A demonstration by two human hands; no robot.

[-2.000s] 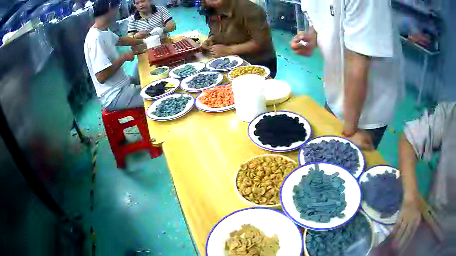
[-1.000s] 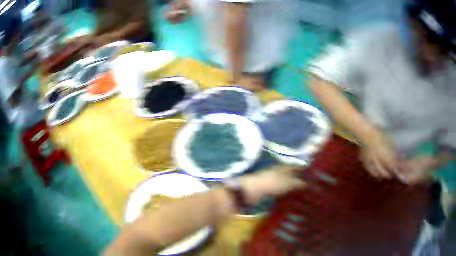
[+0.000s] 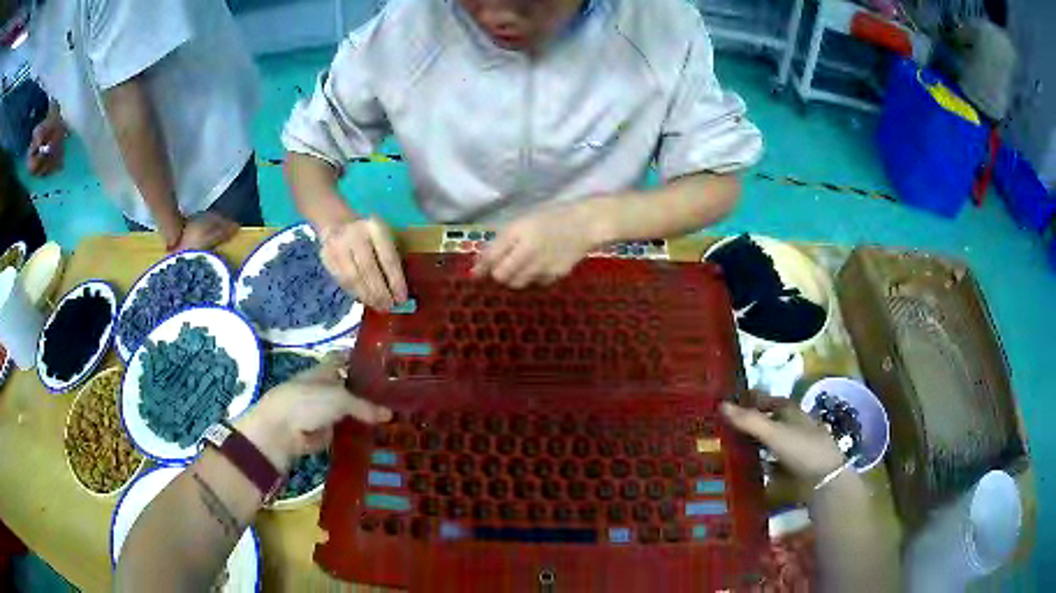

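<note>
The dark-red keycap tray (image 3: 544, 400) lies in front of me, with two keyboard-shaped fields of round holes. A few teal and grey-blue keycaps (image 3: 387, 502) sit in its side slots, and a long dark keycap (image 3: 527, 534) in the near row. My left hand (image 3: 303, 408) holds its left edge, thumb on top. My right hand (image 3: 787, 436) holds its right edge, thumb on top. The fingers of both hands are partly hidden at the edges.
Opposite, a person's hands (image 3: 527, 246) work at the tray's far edge. Left are plates of teal (image 3: 188, 382), grey-blue (image 3: 295, 284) and black keycaps (image 3: 77, 338). Right are a black keycap dish (image 3: 820, 272), a pale cup of shiny parts (image 3: 877, 424) and a cardboard box (image 3: 857, 348).
The view has swung right to the tray. An arm blurred across the plates a second ago; now both my hands are on the tray's sides.
</note>
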